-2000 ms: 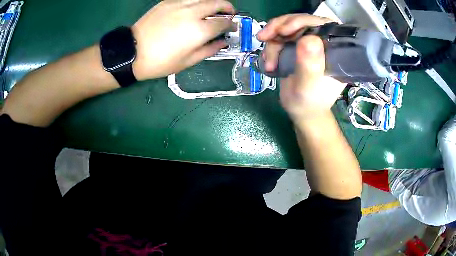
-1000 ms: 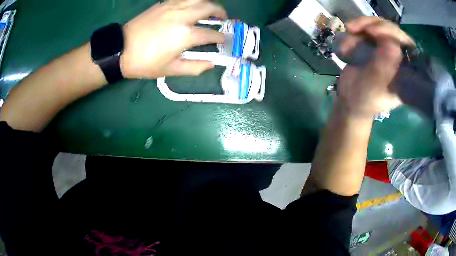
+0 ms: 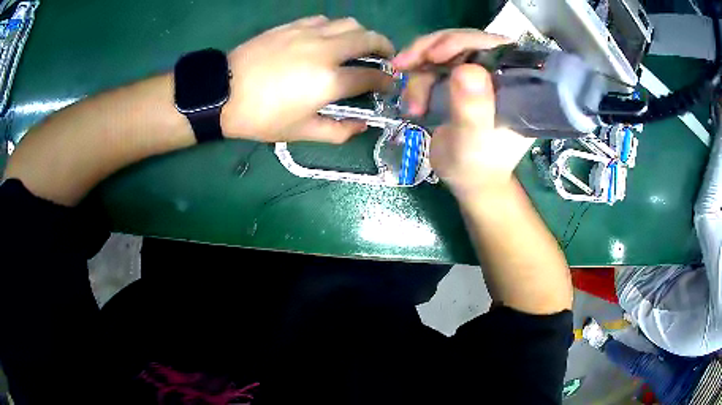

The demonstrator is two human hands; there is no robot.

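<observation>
Two white loop-shaped housings with blue strips lie on the green bench, one behind the other. The nearer housing point(image 3: 336, 176) shows most of its loop and its blue strip. The farther one is largely hidden by both hands. My left hand point(image 3: 317, 83) lies over the farther housing with its fingers on it. My right hand point(image 3: 475, 119) is closed around a thick grey electric screwdriver point(image 3: 534, 95), held flat with its nose pointing left over the farther housing. The bit and any screw are hidden by fingers. Thin dark wires trail from the nearer housing.
A silver-white metal box point(image 3: 586, 35) stands at the back right. More housings point(image 3: 590, 174) with blue ends lie together at the right. Another white and blue part point(image 3: 12, 39) is at the far left edge. A coiled black cord runs off right. Another person's light sleeve point(image 3: 673, 304) is at lower right.
From one second ago, my right hand and the screwdriver have moved left from beside the metal box to the farther housing. The nearer housing sits slightly closer to me and farther right.
</observation>
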